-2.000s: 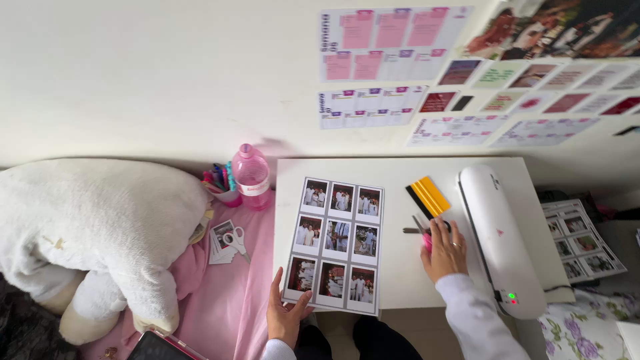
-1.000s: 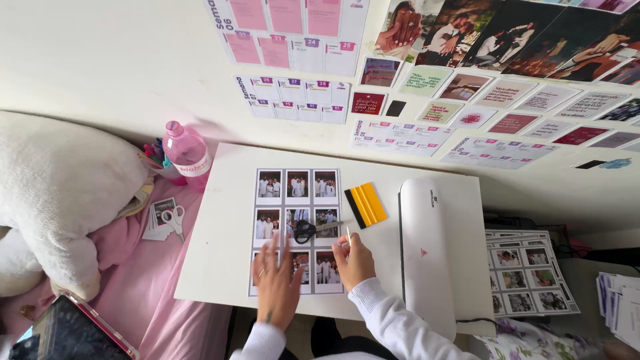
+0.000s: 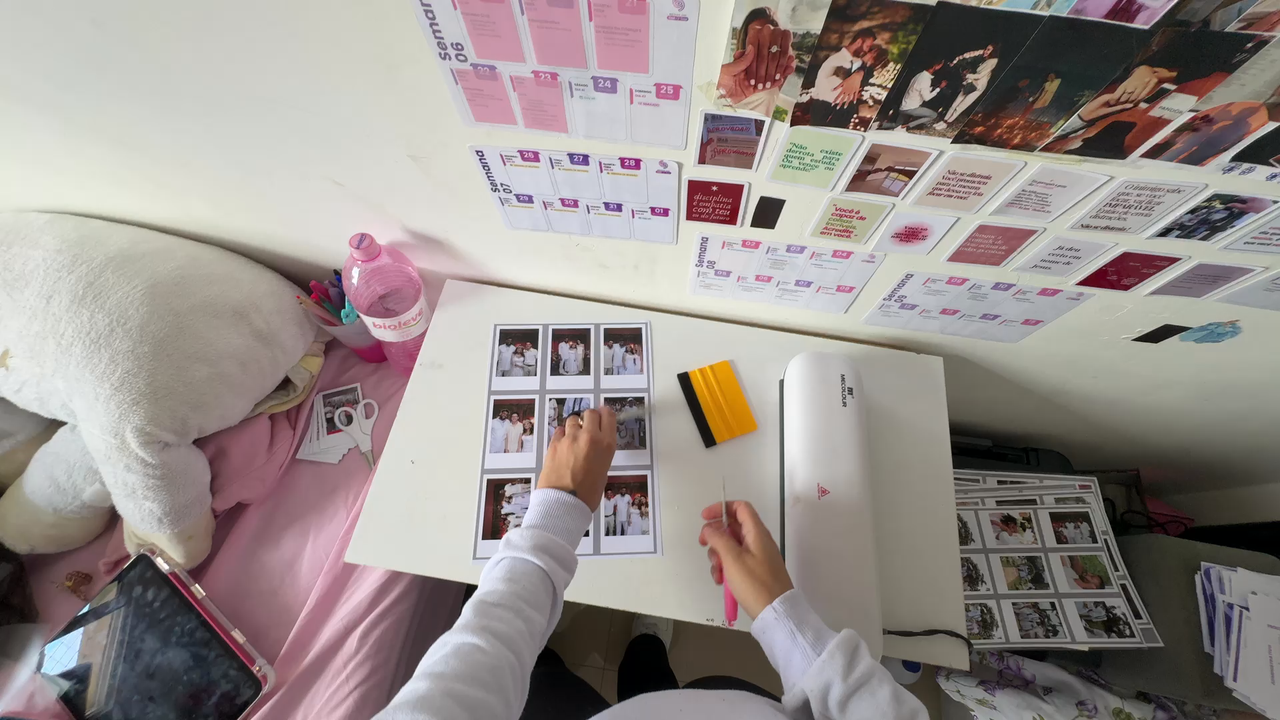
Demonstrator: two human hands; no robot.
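Observation:
A sheet of printed photos in a grid (image 3: 515, 462) lies on the white table (image 3: 420, 470). My left hand (image 3: 580, 455) rests over the middle of the sheet, fingers bent and fingertips on the centre photos; nothing shows in its grip. My right hand (image 3: 743, 553), right of the sheet, holds a slim craft knife (image 3: 728, 603) with a pink handle, its thin metal tip pointing toward the wall. A yellow squeegee with a black edge (image 3: 718, 403) lies flat between the sheet and a white laminator (image 3: 828, 490).
Left of the table, white scissors (image 3: 357, 428) lie on small photos on pink fabric, near a pink bottle (image 3: 387, 300), a pen cup (image 3: 352, 335) and a tablet (image 3: 150, 640). More photo sheets (image 3: 1060, 560) are stacked to the right. Prints cover the wall (image 3: 560, 260) behind.
The black-handled item seen over the sheet one second ago no longer shows there. My left hand has moved up onto the sheet's middle. My right hand now stands farther right of the sheet.

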